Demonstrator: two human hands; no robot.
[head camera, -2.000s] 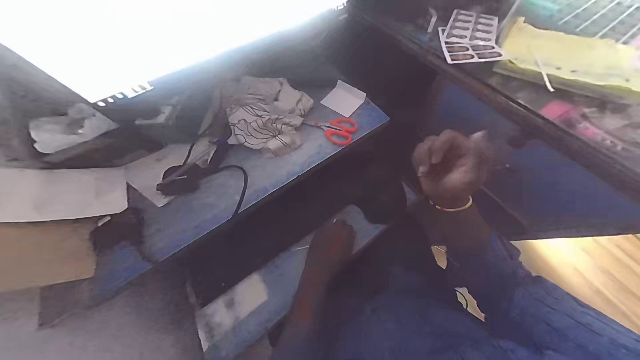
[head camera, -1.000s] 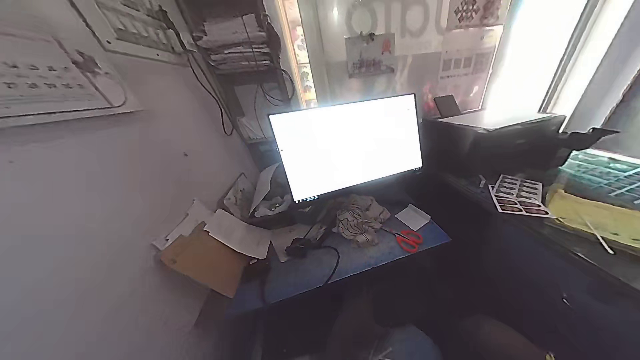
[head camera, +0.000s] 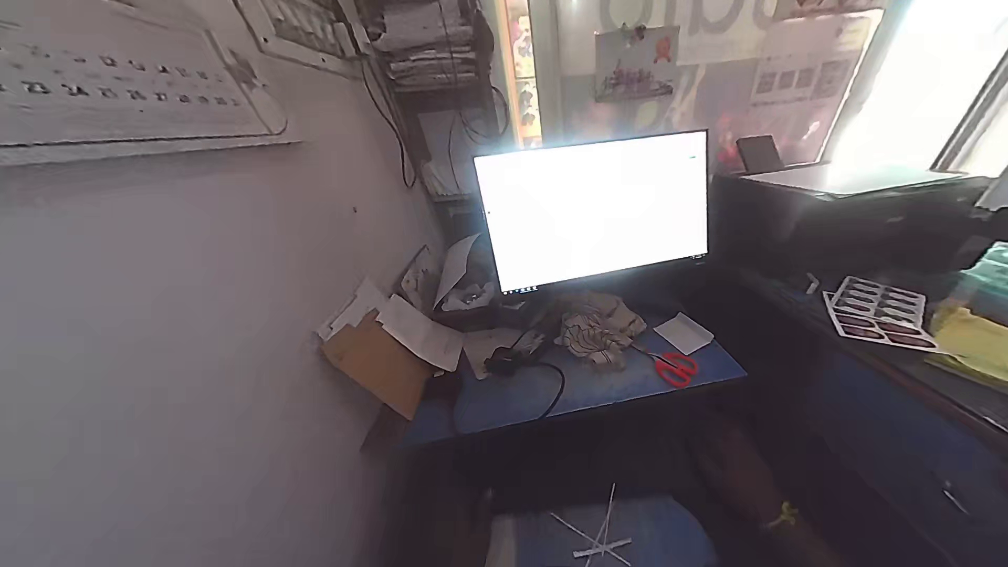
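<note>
My right hand, with a yellow band at its wrist, is low at the right, in shadow below the desk edge. What it touches or holds cannot be made out. My left hand is not visible. Red-handled scissors lie on the blue desk, beside a crumpled patterned cloth and a white paper square. A black cable curls at the cloth's left. Thin white strips cross one another on a blue surface at the bottom of the view.
A lit monitor stands at the back of the desk. Papers and a brown envelope lean by the left wall. At the right, a side counter holds a black printer, printed sheets and a yellow sheet.
The view has tilted up from the desk to the monitor and wall. My right hand, raised two seconds ago, is now low in shadow; my left hand has gone out of sight.
</note>
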